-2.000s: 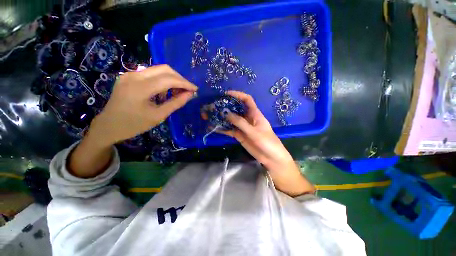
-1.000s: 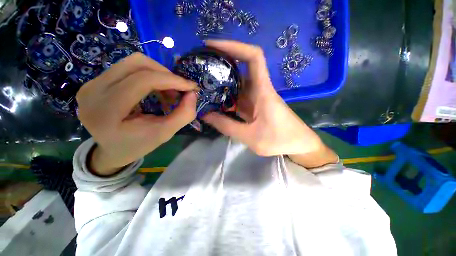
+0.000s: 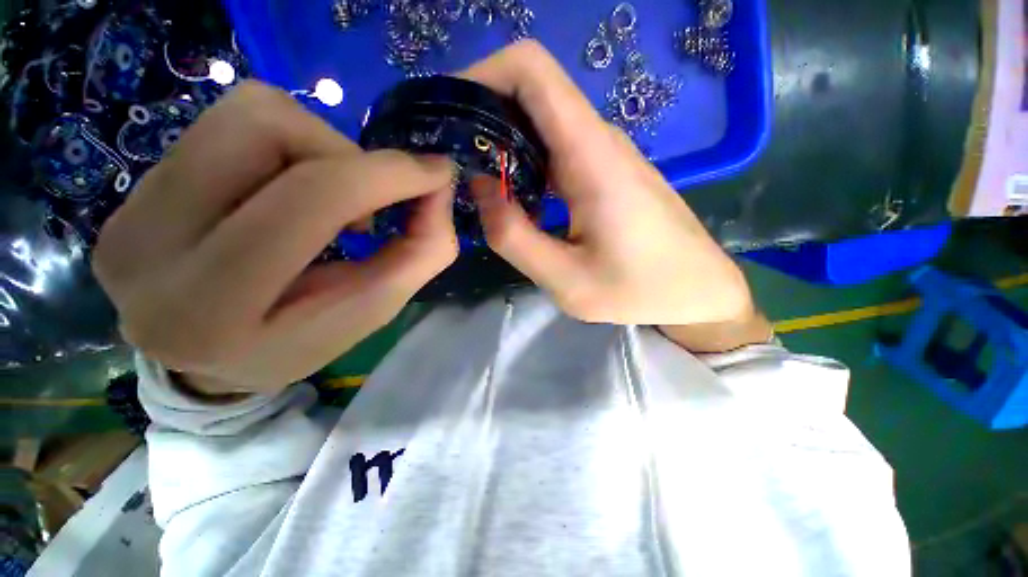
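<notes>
A round black unit (image 3: pixel 434 118) with a glossy rim and a red wire is tilted up close to my chest. My right hand (image 3: pixel 614 214) holds it, with fingers around its far rim and the thumb on its near face. My left hand (image 3: pixel 282 220) has thumb and fingertip pinched together at the unit's face. Whether a small part sits between these fingertips cannot be seen. A white disc (image 3: pixel 328 91) on a thin wire lies beyond the unit. Coil springs (image 3: pixel 634 101) lie in the blue tray (image 3: pixel 721 163).
A pile of dark wired units (image 3: pixel 85 147) lies at the left, with another white disc (image 3: pixel 222 73) near it. The dark bench sheeting (image 3: pixel 834 124) runs to a pink carton (image 3: pixel 1003 147) at the right edge. A blue stool (image 3: pixel 958 344) stands on the green floor at the lower right.
The unit has come from over the tray towards my chest and tilted up. My left hand has moved onto its face. The tray and springs now sit higher in view.
</notes>
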